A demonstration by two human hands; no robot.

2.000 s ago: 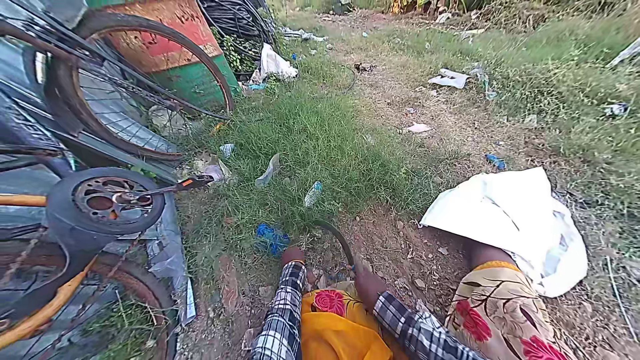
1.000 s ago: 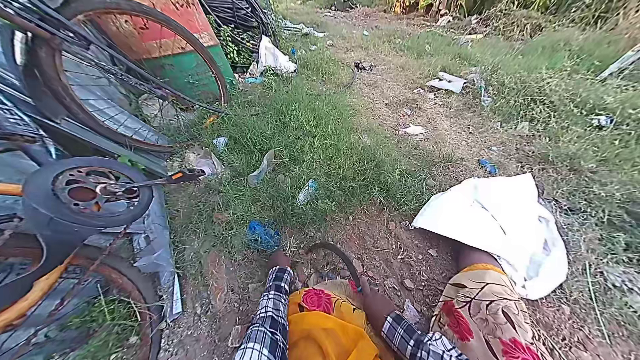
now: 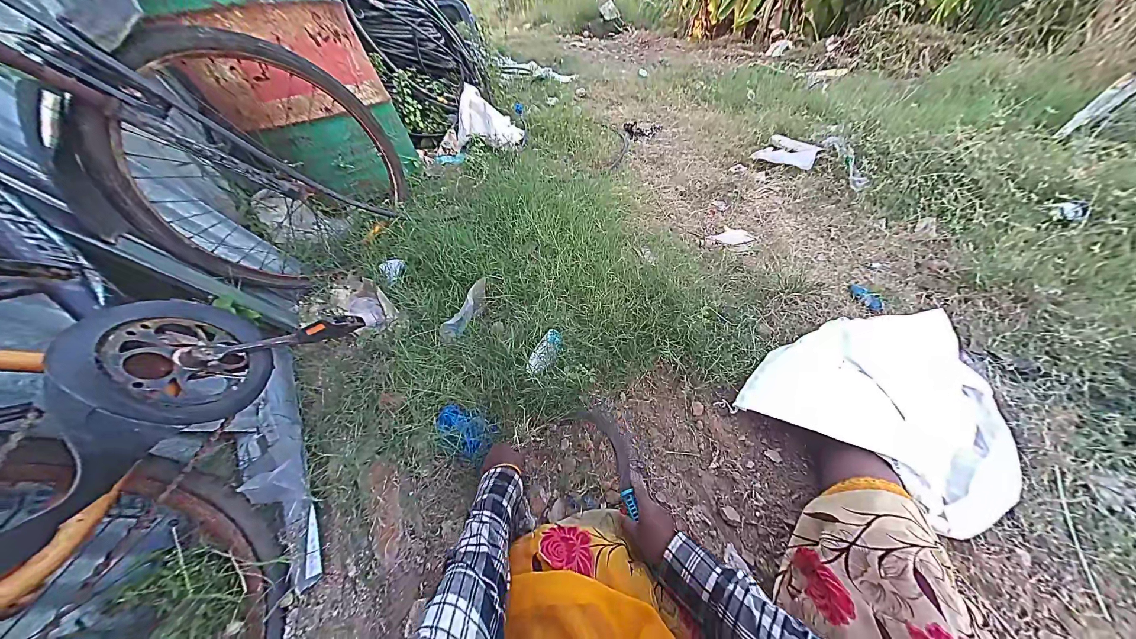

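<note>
My right hand [image 3: 650,525] is closed on the blue-banded handle of a sickle [image 3: 619,448]. The curved blade rises from the hand and bends left over bare soil, just in front of the grass edge. My left hand [image 3: 504,459] is low at the near edge of the green grass [image 3: 568,257], beside a tangle of blue netting or string [image 3: 463,429]. Its fingers are too small and dark to make out. A clear plastic bottle [image 3: 544,352] lies in the grass ahead of both hands.
A bicycle wheel [image 3: 397,169] and a crank with its pedal [image 3: 330,329] stand at the left beside metal sheets. White sacking [image 3: 870,382] covers my lower right leg. Scraps of litter, such as a blue wrapper [image 3: 866,297], lie on the dry ground at the right.
The sickle's handle end has moved nearer to my body with my right hand, and its blue band now shows. My left hand stays close to the blue tangle.
</note>
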